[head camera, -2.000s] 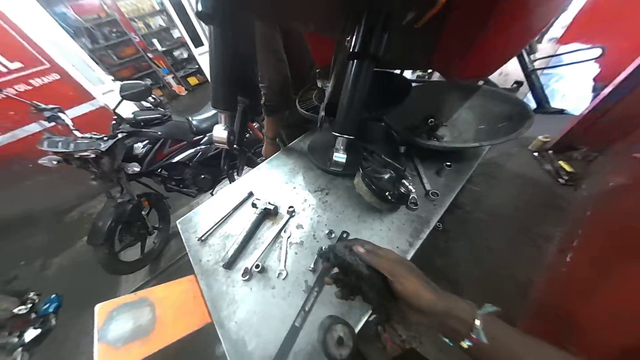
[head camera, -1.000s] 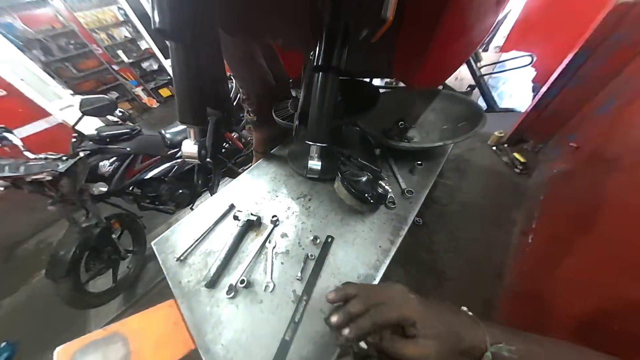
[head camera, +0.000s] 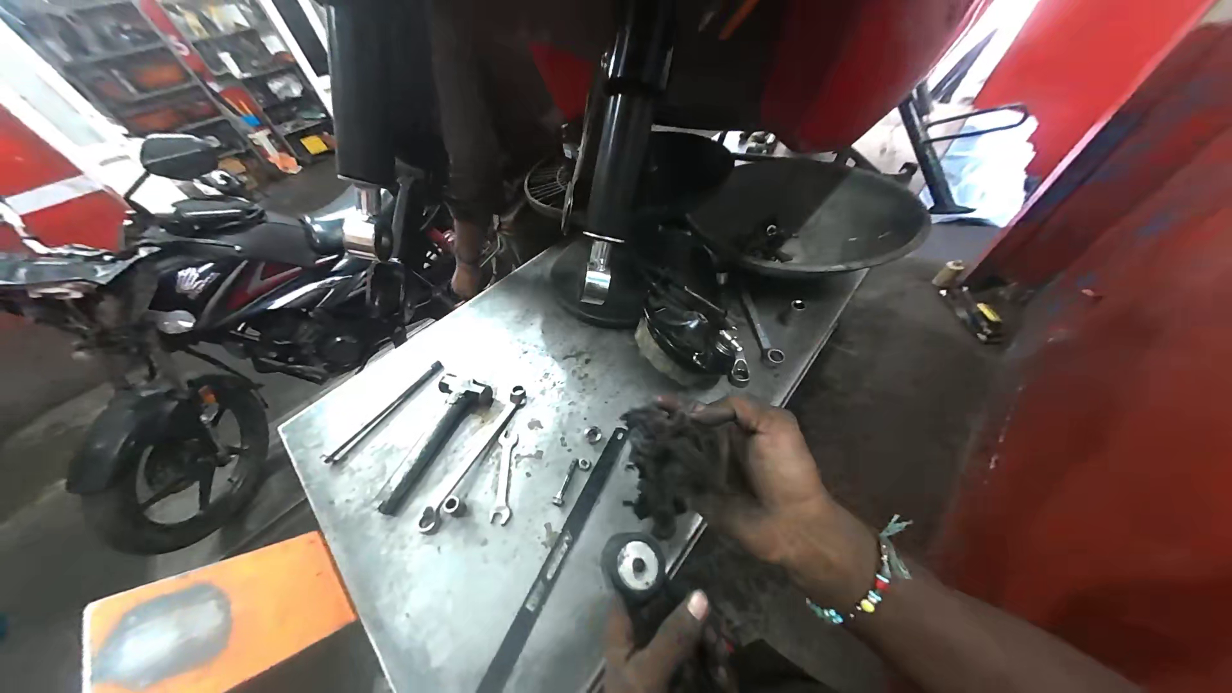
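Observation:
My right hand (head camera: 770, 472), with a beaded bracelet at the wrist, holds a bunch of dark, dirty rag (head camera: 674, 462) above the metal table's right edge. Low in the view, my left hand (head camera: 664, 645) grips a dark part with a round metal-centred end (head camera: 637, 566); the rest of that part is hidden. Left of both hands a long flat black metal bar (head camera: 553, 568) lies on the table. Beyond it are a small bolt (head camera: 565, 483), an open-ended wrench (head camera: 504, 476), a longer wrench (head camera: 472, 462), a hammer (head camera: 433, 448) and a thin rod (head camera: 383, 412).
The metal table (head camera: 423, 597) holds a round black-cased part (head camera: 683, 337), a ring wrench (head camera: 760, 327) and a large dark bowl (head camera: 818, 217). Black fork tubes (head camera: 621, 144) hang over it. A motorcycle (head camera: 279, 279) stands left, near another person's hand (head camera: 466, 274). An orange panel (head camera: 279, 597) sits lower left.
My right hand has moved up over the table's edge, and the rag shows in it. My left hand with the round-ended part has come into view at the bottom since one second ago.

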